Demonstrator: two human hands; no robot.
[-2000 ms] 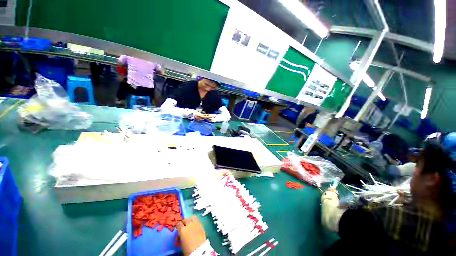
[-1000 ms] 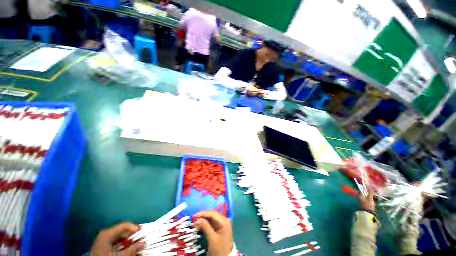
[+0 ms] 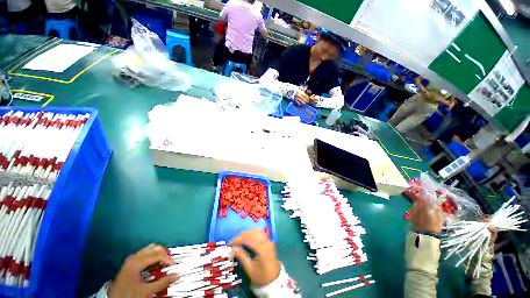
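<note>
My left hand is at the bottom of the view, closed around a bundle of white tubes with red fittings. My right hand is at the bundle's right end, fingers bent; its fingertips are near the tube ends, and whether they grip one is unclear. The blue parts tray lies just beyond, with loose red fittings heaped in its far part. A heap of banded tubes lies to the right of the tray, with a few separate tubes below it.
A blue crate with rows of banded tubes stands at left. A cream box heaped with white pieces lies across the bench, a black tablet on it. At right, another person's hands hold white tubes near a clear bag.
The view has turned left since the oldest frame, bringing the crate and bundle into sight. My right hand has moved from the tray to the bundle's right end.
</note>
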